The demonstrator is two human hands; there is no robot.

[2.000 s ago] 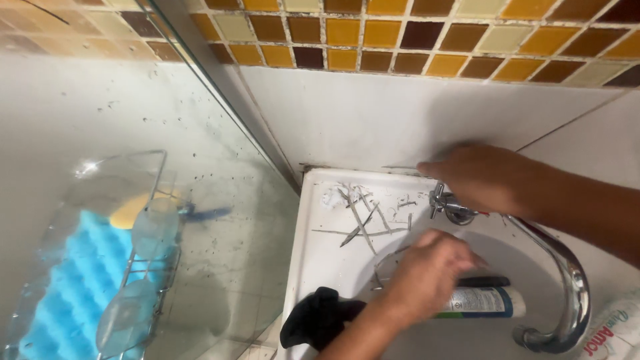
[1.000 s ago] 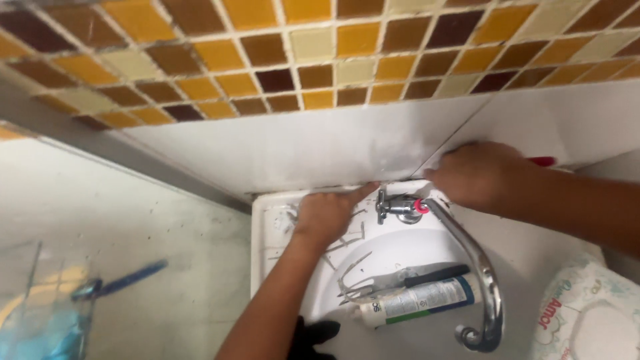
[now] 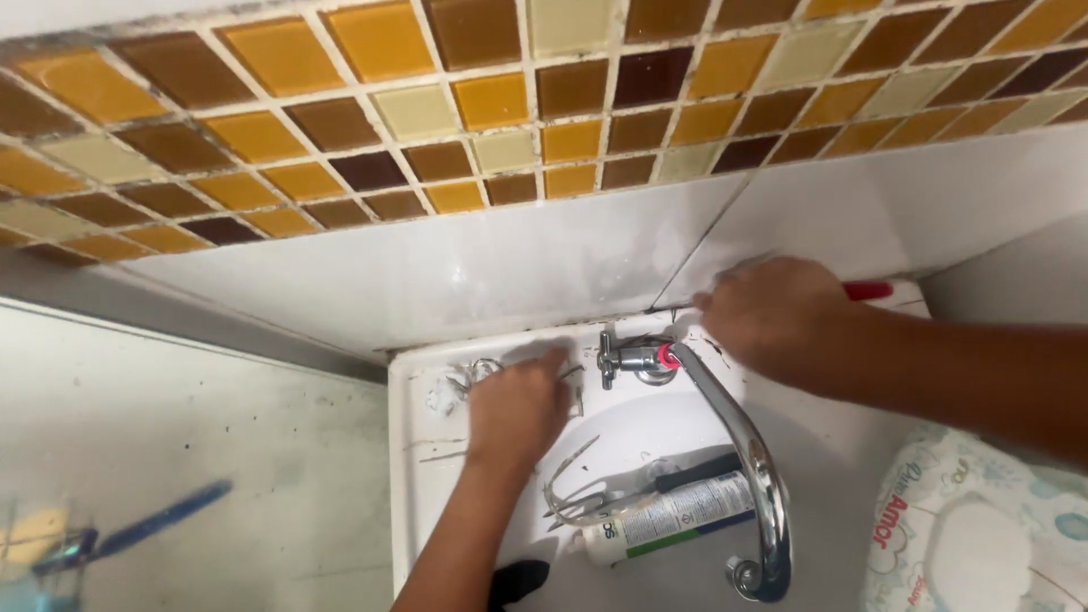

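Observation:
My left hand (image 3: pixel 518 412) is over the left rear deck of the white sink (image 3: pixel 408 510), its fingers near strips of old sealant; whether it holds any is hidden. Right of the chrome faucet (image 3: pixel 739 425), my right hand (image 3: pixel 769 319) is closed at the seam between sink and wall. A red handle (image 3: pixel 869 291) shows behind that hand; its working end is hidden. In the basin lie a sealant cartridge (image 3: pixel 680 514), a dark-handled tool (image 3: pixel 701 472) and curled strips of sealant (image 3: pixel 565 501).
A pack with printed plastic wrapping (image 3: pixel 909 527) stands at the lower right. A black item (image 3: pixel 518 580) lies by my left forearm. Mosaic tiles (image 3: pixel 489 102) run above white wall tiles. A wire rack with a blue brush (image 3: pixel 161 518) is at the lower left.
My left hand has gone from above the basin to the rear deck on the left. My right hand stays at the wall seam behind the faucet, now further right of it. The view has shifted.

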